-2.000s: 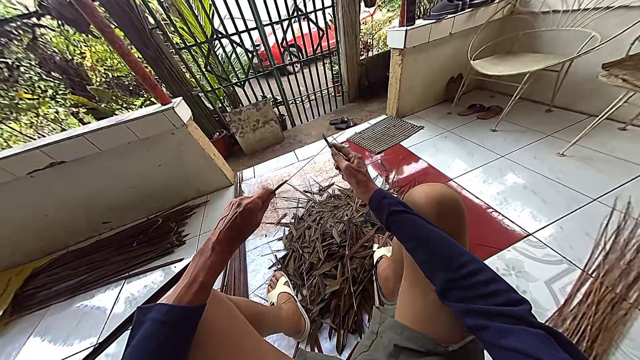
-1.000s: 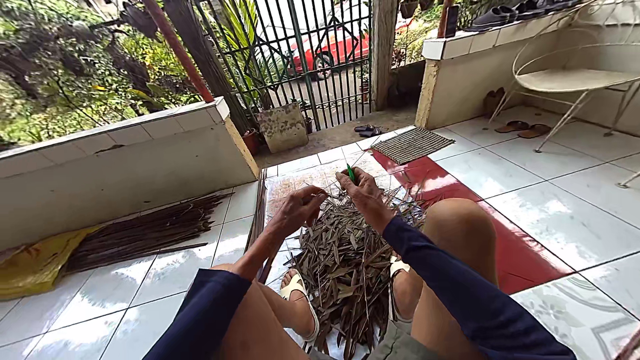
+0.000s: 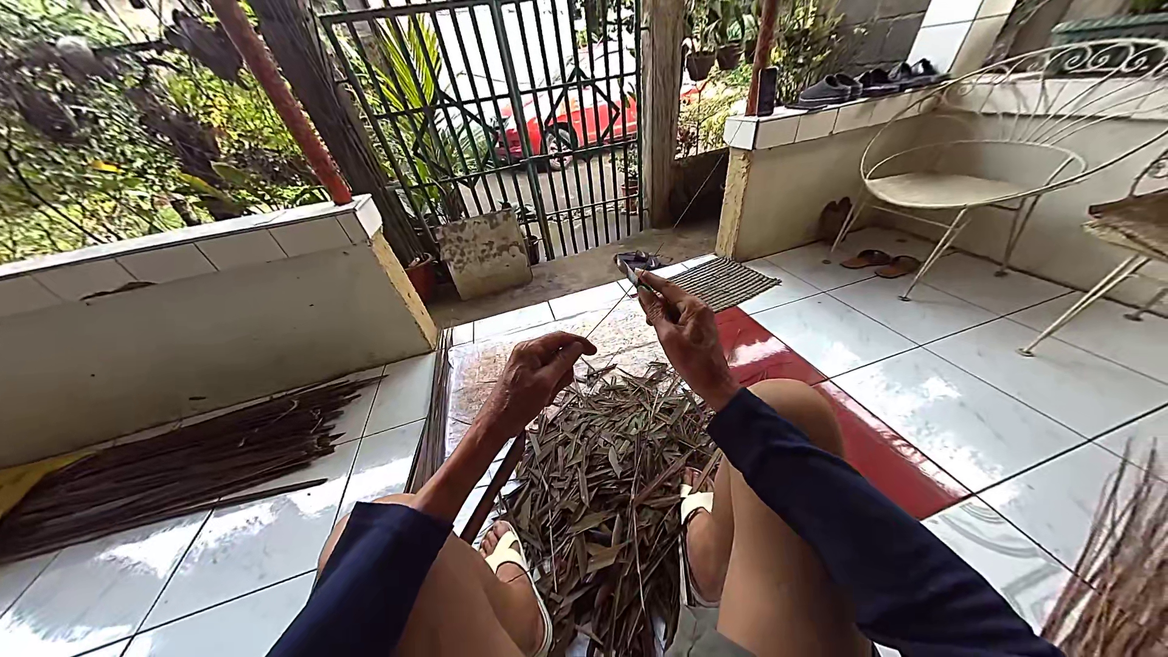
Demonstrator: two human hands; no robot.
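My left hand (image 3: pixel 546 365) pinches one end of a thin leaf midrib (image 3: pixel 610 315), which runs up and right toward the other hand. In my right hand (image 3: pixel 680 324) is a small knife (image 3: pixel 631 274), its blade against the midrib near the fingertips; its handle is mostly hidden by the fingers. Below both hands, between my feet, lies a heap of dry brown leaf strips (image 3: pixel 602 493). A bundle of long dark midribs or fronds (image 3: pixel 201 465) rests on the tiles at the left. Another bundle of thin brown sticks (image 3: pixel 1118 557) shows at the lower right.
A low tiled wall (image 3: pixel 182 319) stands at the left, and a green metal gate (image 3: pixel 520 128) ahead. A striped mat (image 3: pixel 730 283) lies past my right hand. White wire chairs (image 3: pixel 949 187) stand at the right, with slippers (image 3: pixel 881 263) near them. Shoes (image 3: pixel 830 88) sit on the ledge.
My hands were close together a second ago; now they are further apart, with the thin midrib stretched between them.
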